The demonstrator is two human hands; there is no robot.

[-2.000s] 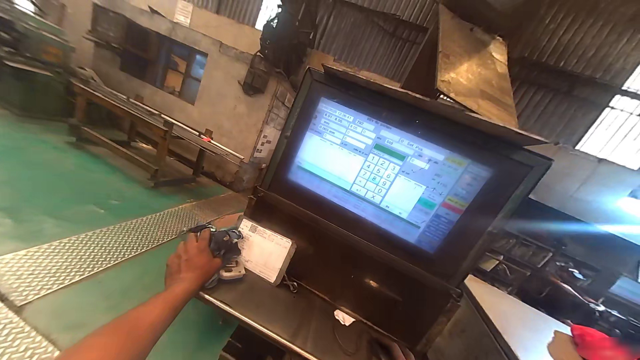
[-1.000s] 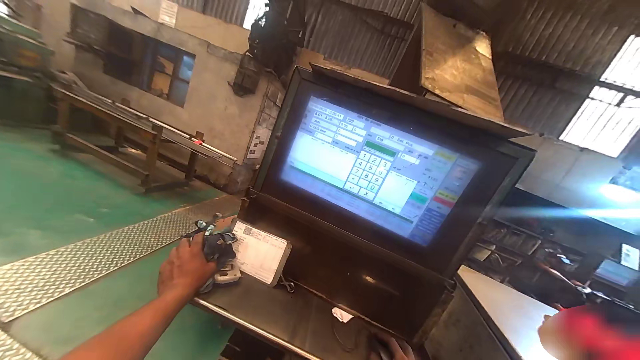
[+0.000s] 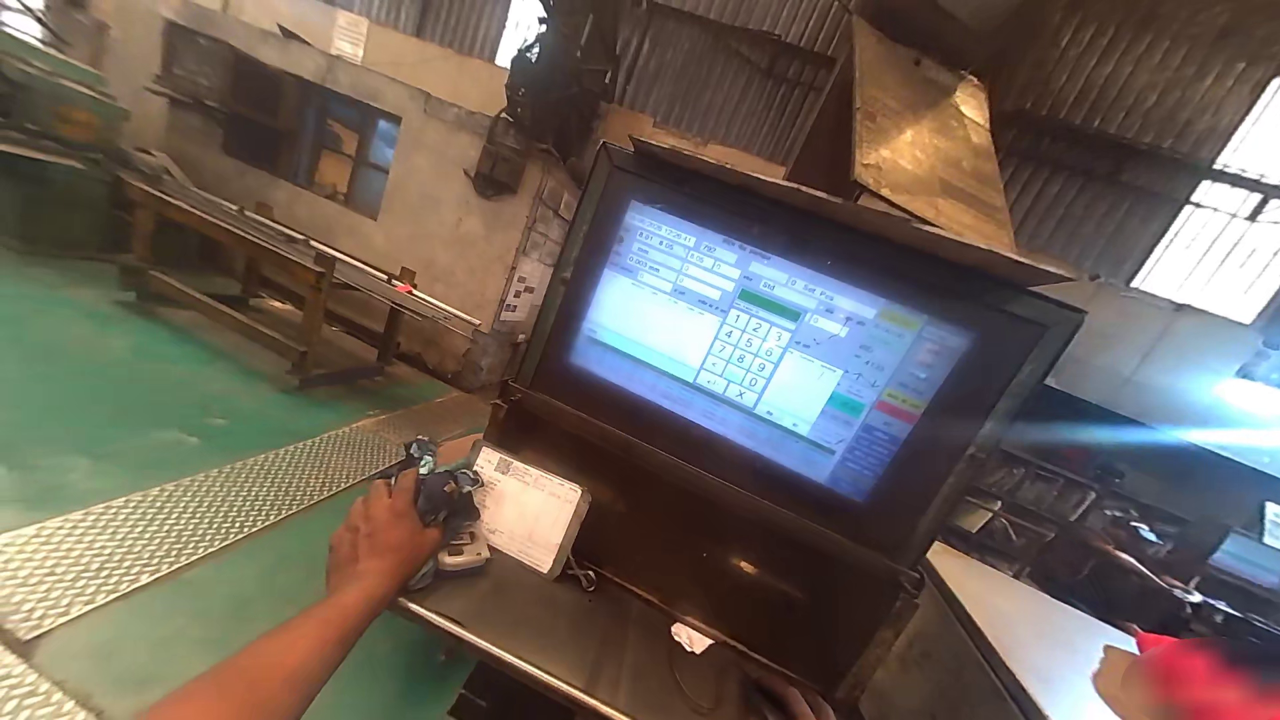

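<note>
My left hand (image 3: 385,535) is at the left end of a dark shelf (image 3: 560,620) below a monitor, its fingers against a bundle of dark cloth (image 3: 445,495). Whether they grip the cloth cannot be made out. A pale device (image 3: 463,552) lies under the bundle, and a printed sheet on a flat block (image 3: 530,510) leans just right of it. My right hand (image 3: 795,700) shows only in part at the bottom edge, over a dark object that looks like a computer mouse (image 3: 755,695). The lit monitor (image 3: 770,350) shows a number keypad and coloured fields.
A crumpled paper scrap (image 3: 691,638) and a cable lie on the shelf. Right of the cabinet is a pale tabletop (image 3: 1030,620), with another person's hand (image 3: 1115,680) and red sleeve (image 3: 1200,680) beside it. Behind at left stand a long bench (image 3: 300,260) and metal tread plates (image 3: 200,520).
More of my right hand shows at the bottom edge than two seconds ago. My left hand stays by the cloth bundle. The other person's red sleeve has shifted a little.
</note>
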